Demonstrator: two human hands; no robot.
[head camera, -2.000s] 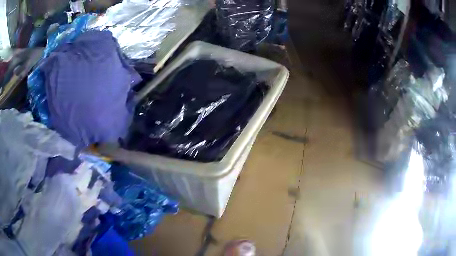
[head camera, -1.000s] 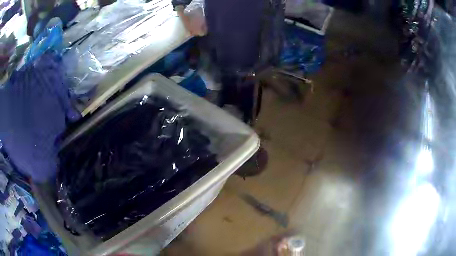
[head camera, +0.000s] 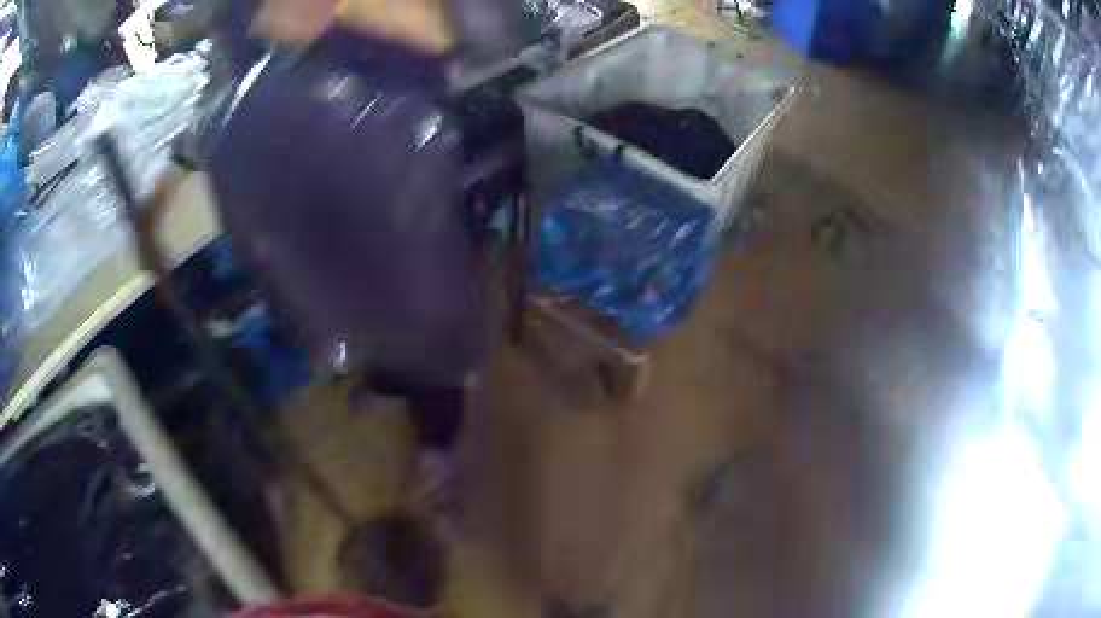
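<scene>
Neither of my hands is in view. A blurred red patch (head camera: 324, 607), too cut off to name, shows at the bottom edge. Nearest me, at the lower left, is a grey-white tub (head camera: 181, 489), cut off by the left edge. Glossy dark bagged goods (head camera: 73, 519) lie in it. Beyond it a blurred dark purple shape (head camera: 350, 205) with shiny spots hangs in front of a person, whose bare forearm (head camera: 386, 18) shows at the top. Whether it is clothing or a held item I cannot tell.
A second pale bin (head camera: 755, 151) with dark cloth stands further ahead, blue plastic (head camera: 622, 242) at its near side. A pale table (head camera: 73, 320) with clear plastic is at left. Tan floor (head camera: 773, 398) runs ahead. Shiny plastic-covered goods (head camera: 1038, 302) line the right.
The view has swung right and forward. The near tub has slid to the lower left, and the person shows larger. The second bin has come into view. The white-capped item at the bottom is gone from view.
</scene>
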